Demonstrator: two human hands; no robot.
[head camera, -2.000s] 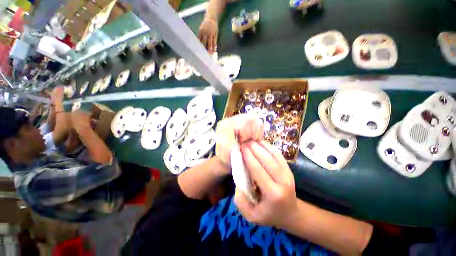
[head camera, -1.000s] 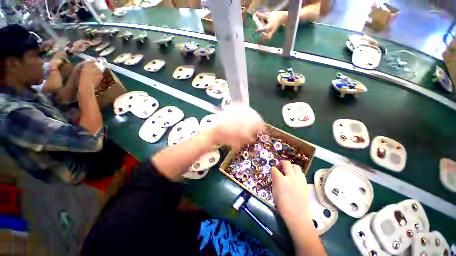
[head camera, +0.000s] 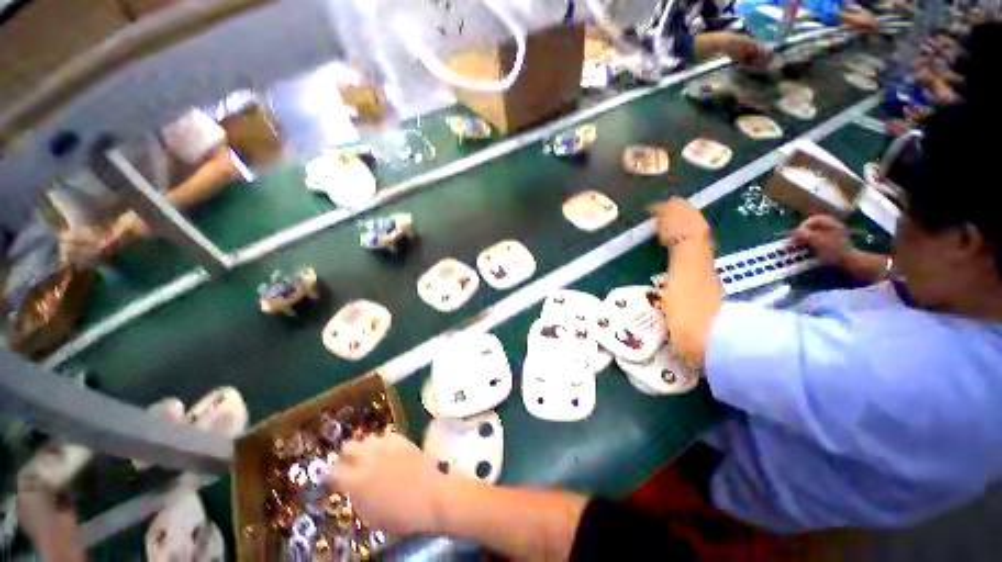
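Observation:
The open brown cardboard parts box (head camera: 251, 472) is at the bottom left, full of small shiny round inserts (head camera: 308, 472). My right hand (head camera: 385, 483) reaches into it from the right, fingertips over the inserts; whether it grips one cannot be told. A blurred hand, apparently my left hand (head camera: 49, 510), is at the bottom left edge, close to a cream housing (head camera: 57, 463); its fingers are unclear. More cream housings overlap right of the box, the nearest a shell with dark openings (head camera: 470, 373).
A pale metal post (head camera: 110, 412) crosses the left side. The dark green belt (head camera: 440, 225) carries cream shells and wired subassemblies (head camera: 385, 232). A right-hand neighbour in light blue (head camera: 835, 373) reaches past stacked housings toward the rail. A larger box (head camera: 527, 82) stands across the belt.
The view has swung right. My left hand has moved away from the box to the left. My right hand remains at the box. The dark-handled tool is out of view.

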